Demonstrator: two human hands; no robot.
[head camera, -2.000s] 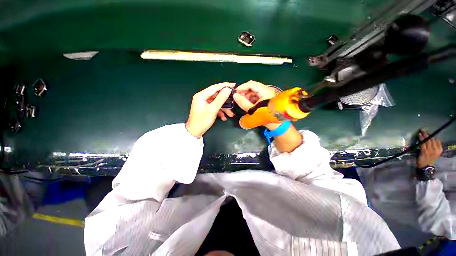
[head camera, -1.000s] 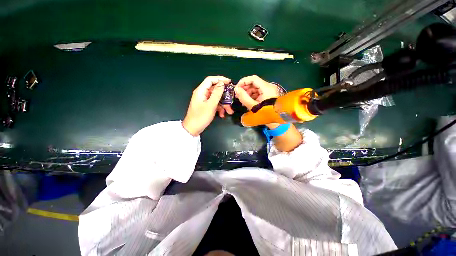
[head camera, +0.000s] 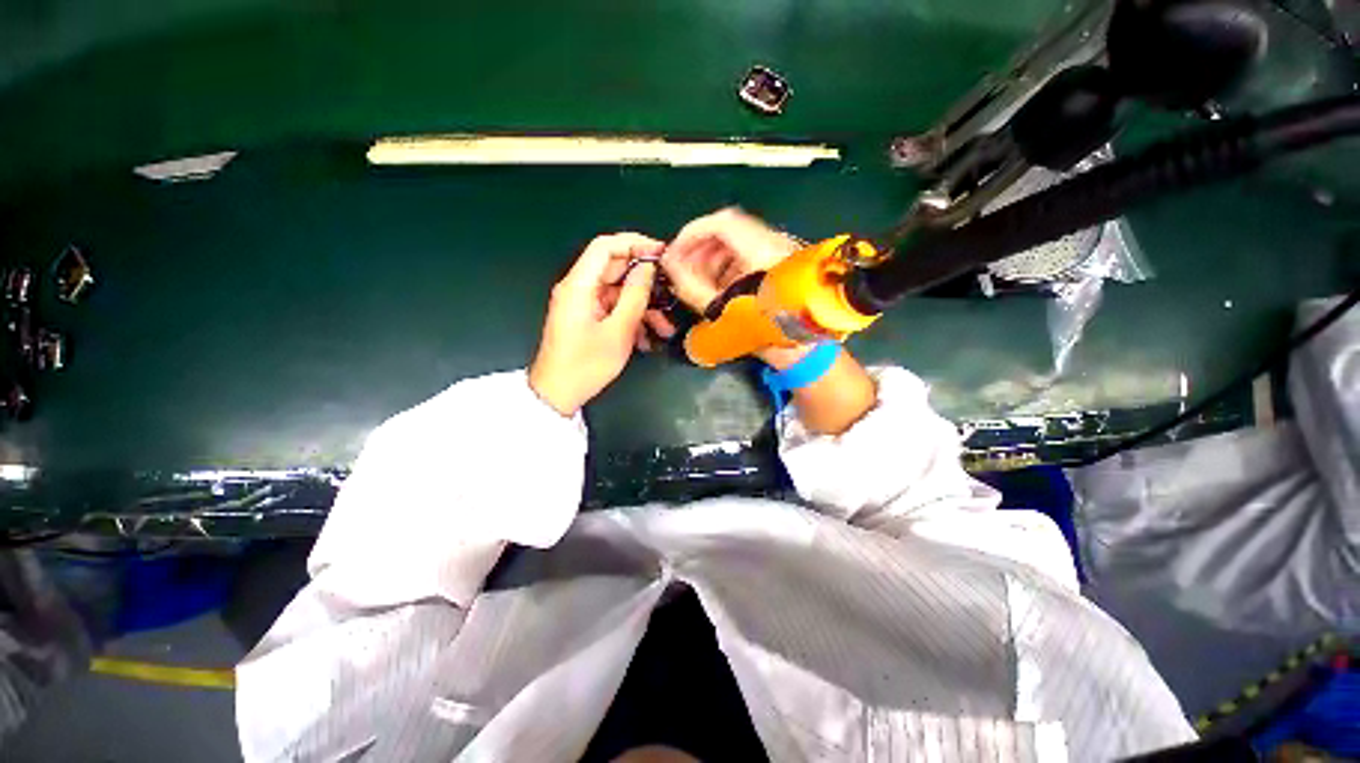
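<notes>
My left hand holds a small dark unit in its fingertips, in front of my body above the green bench. The fingers cover most of the unit. My right hand is beside it, its fingertips close together at the unit's upper edge. An orange electric screwdriver is held in my right hand, against the palm. Its black ribbed arm runs to the upper right. Its tip is hidden. Whether a screw is at my fingertips cannot be told. A blue band is on my right wrist.
On the green bench, a pale strip lies ahead, with a single unit beyond it. Several units and a white scrap lie left. A metal frame and a bagged mesh disc are right. A person's sleeve shows far right.
My right fingers have shifted over the unit, which is more covered now. The screwdriver and its arm sit slightly further left. The hand of the person at right has gone from view.
</notes>
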